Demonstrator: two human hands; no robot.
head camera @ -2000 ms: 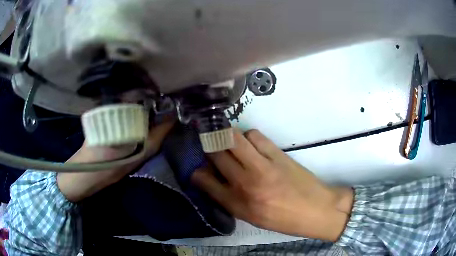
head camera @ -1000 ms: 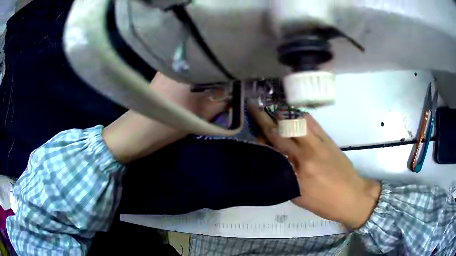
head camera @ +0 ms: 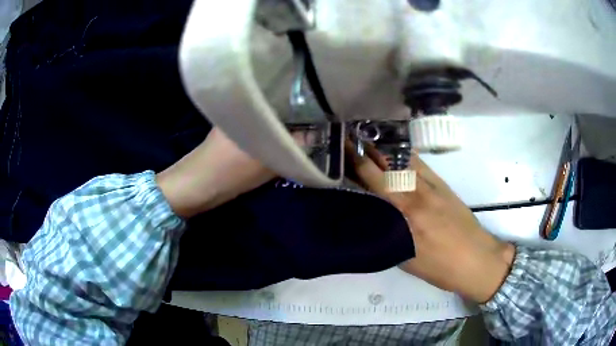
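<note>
The dark navy garment (head camera: 290,233) lies on the table in front of the machine and spreads to the far left. The white sewing machine head (head camera: 365,61) with its curved guard (head camera: 226,88) stands over the work. My left hand (head camera: 226,169) reaches under the guard; its fingers are mostly hidden behind it. My right hand (head camera: 435,219) is right of the needle area, fingers reaching under the head beside the cream tension dial (head camera: 400,180), at the garment's right edge. The fingertips, presser foot and needle are not clearly visible, so the grip cannot be told.
Snips with orange and teal handles (head camera: 558,196) lie at the right. A flat black rectangle, maybe a phone (head camera: 596,194), is beside them. A printed ruler scale (head camera: 365,307) runs along the front table edge. The checked apron (head camera: 351,334) is below it.
The view has shifted left, showing the guard and more of the garment. The left hand's fingers are now hidden behind the guard. The right hand stays near the dials; the garment's front part lies flatter.
</note>
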